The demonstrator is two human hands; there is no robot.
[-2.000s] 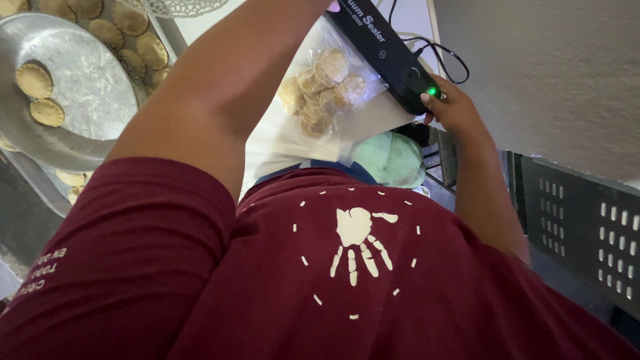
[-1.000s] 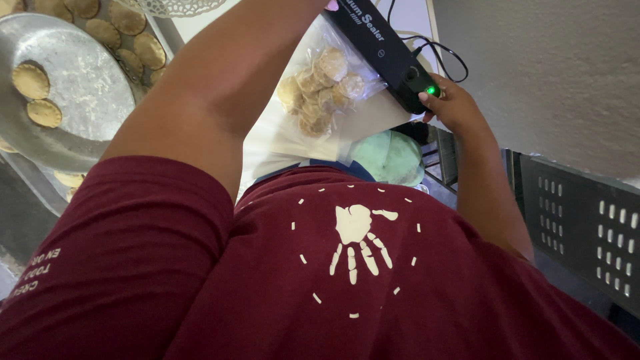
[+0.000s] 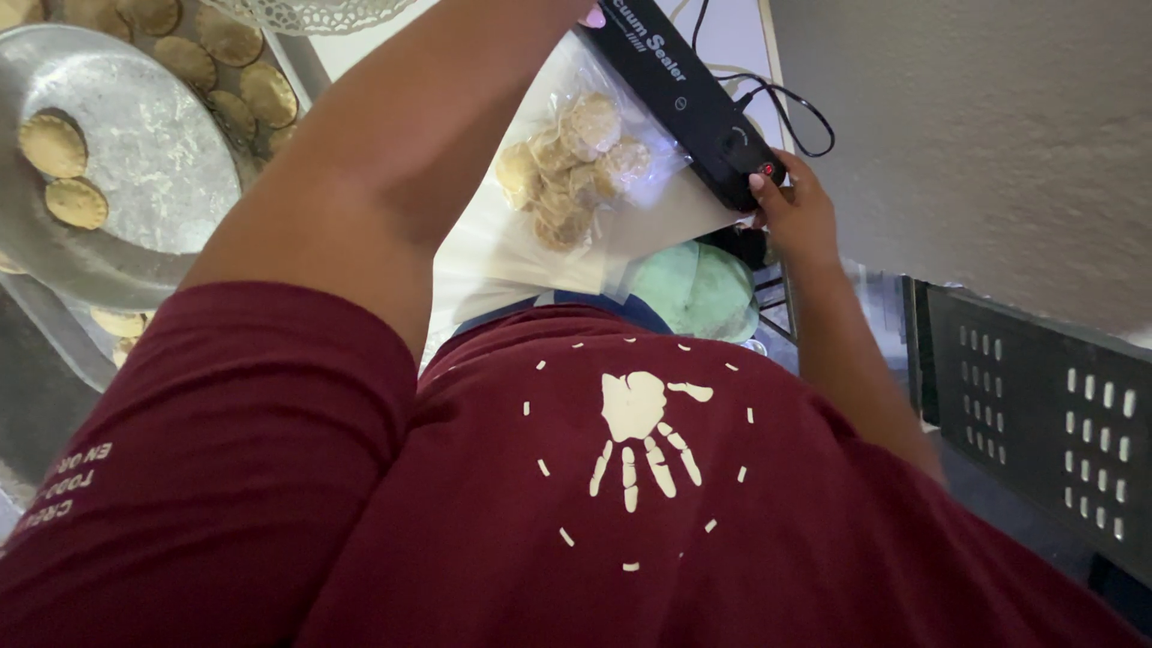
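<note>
A black vacuum sealer (image 3: 688, 103) lies slantwise at the top, its indicator light red. My right hand (image 3: 792, 202) grips its near right end, thumb beside the light. At the sealer's far end is my left hand (image 3: 585, 11), mostly cut off by the top edge; one pink nail shows against the sealer, and its grip is hidden. A clear plastic bag (image 3: 652, 144) holding several round, flat pastries (image 3: 567, 171) reaches from the sealer's left edge onto the white surface.
At left, a round metal pan (image 3: 144, 144) with pastries stands over a metal tray (image 3: 301, 58) of more pastries. A black cable (image 3: 814, 112) loops beyond the sealer near the wall (image 3: 972, 135). A green rounded item (image 3: 697, 292) sits below the table edge; a perforated black panel (image 3: 1035, 414) stands right.
The light on the vacuum sealer has turned from green to red. Both hands stay at the sealer, and the bag of pastries lies in about the same place.
</note>
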